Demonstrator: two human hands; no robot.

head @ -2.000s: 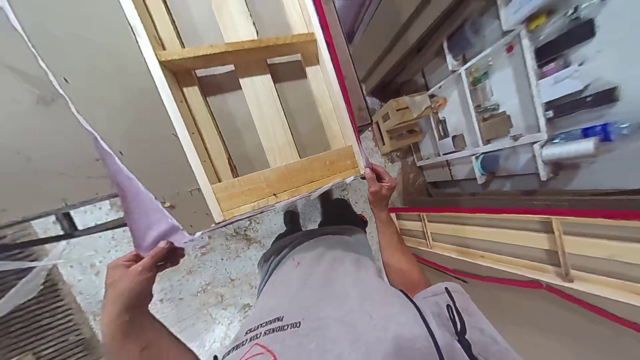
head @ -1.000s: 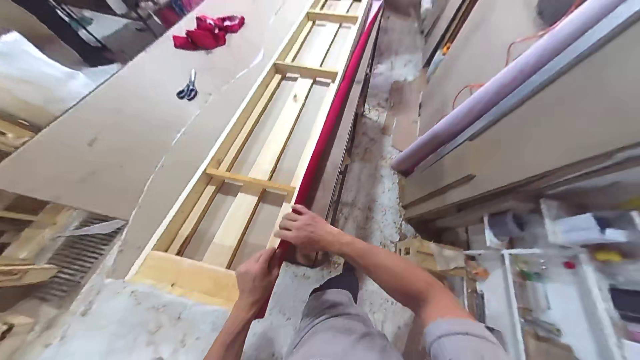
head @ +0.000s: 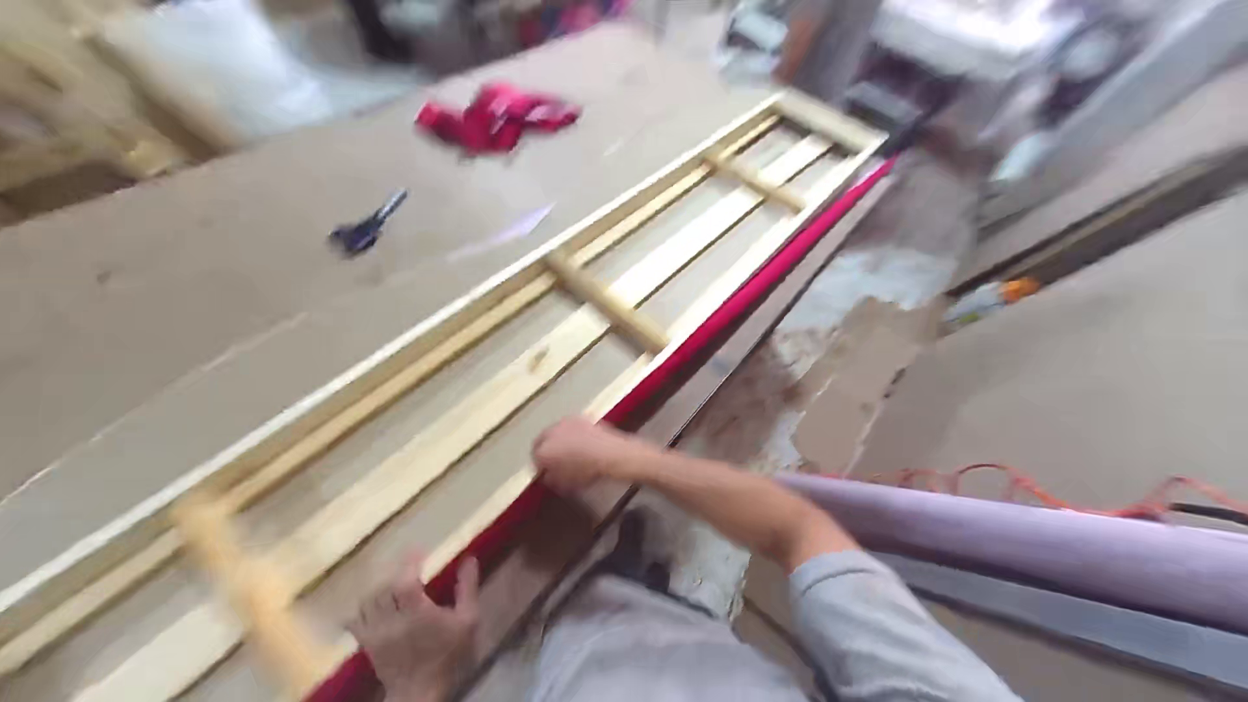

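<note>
A long wooden frame [head: 487, 409] with crosspieces lies on a large work table [head: 195, 292], running from lower left to upper right. Red fabric [head: 751, 283] covers its near outer side. My left hand [head: 419, 619] rests over the near rail at the lower middle, thumb against the red fabric and apart from the fingers. Farther along the same rail, my right hand [head: 575, 458] is closed over the top edge at the red fabric. Blur hides whether its fingers pinch the cloth.
Dark-handled scissors [head: 366, 229] and a crumpled red cloth [head: 497, 119] lie on the table beyond the frame. A lilac roll [head: 1024, 546] lies at the right, near an orange cord [head: 1014, 478]. A floor aisle [head: 838, 331] runs between the surfaces.
Two seconds ago my left hand held a lilac cloth at the frame's end; now both hands are on the long red-covered side. Since one second ago they have moved farther apart. The view has swung.
</note>
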